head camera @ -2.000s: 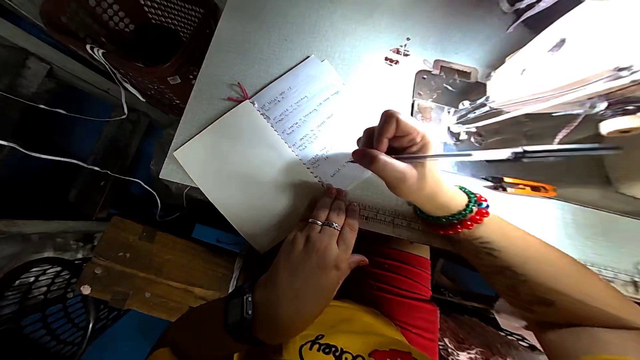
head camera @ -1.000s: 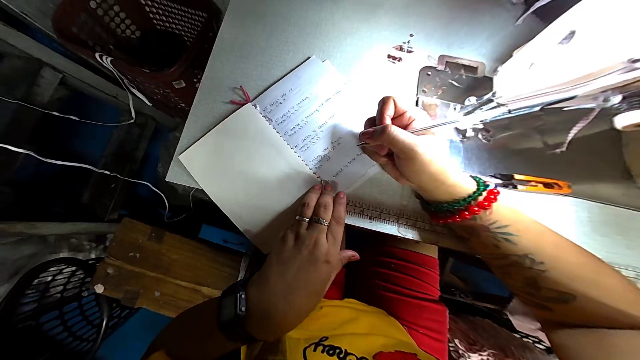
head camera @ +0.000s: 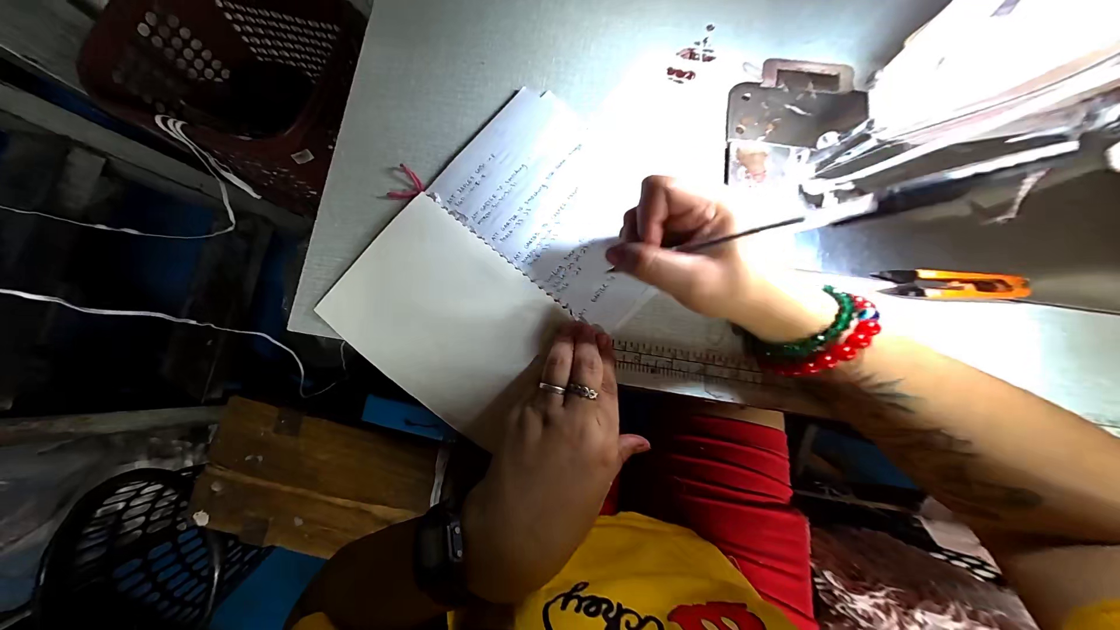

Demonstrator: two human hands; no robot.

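A spiral-bound notebook (head camera: 429, 306) lies open and slanted on the table, its upper page (head camera: 525, 175) covered with handwriting and its other side blank. My left hand (head camera: 560, 437), with rings and a wristwatch, lies flat with its fingertips on the notebook's lower edge near the binding. My right hand (head camera: 682, 249), with green and red bead bracelets (head camera: 827, 341) at the wrist, is closed around a pen (head camera: 752, 232). The pen's tip is at the written page's lower right part. A measuring scale (head camera: 682, 360) runs along the table's front edge, below the page.
A sewing machine (head camera: 989, 96) with its metal plate (head camera: 787, 109) occupies the right side of the table (head camera: 420, 52). Orange thread snips (head camera: 971, 284) lie beyond my right wrist. A dark red plastic basket (head camera: 324, 114), white cords (head camera: 149, 315), a wooden board (head camera: 306, 472) and a black basket (head camera: 131, 542) are at left.
The pen in my right hand has moved off the writing's lower end and back onto the page, where more handwriting shows. My left hand has stayed on the notebook.
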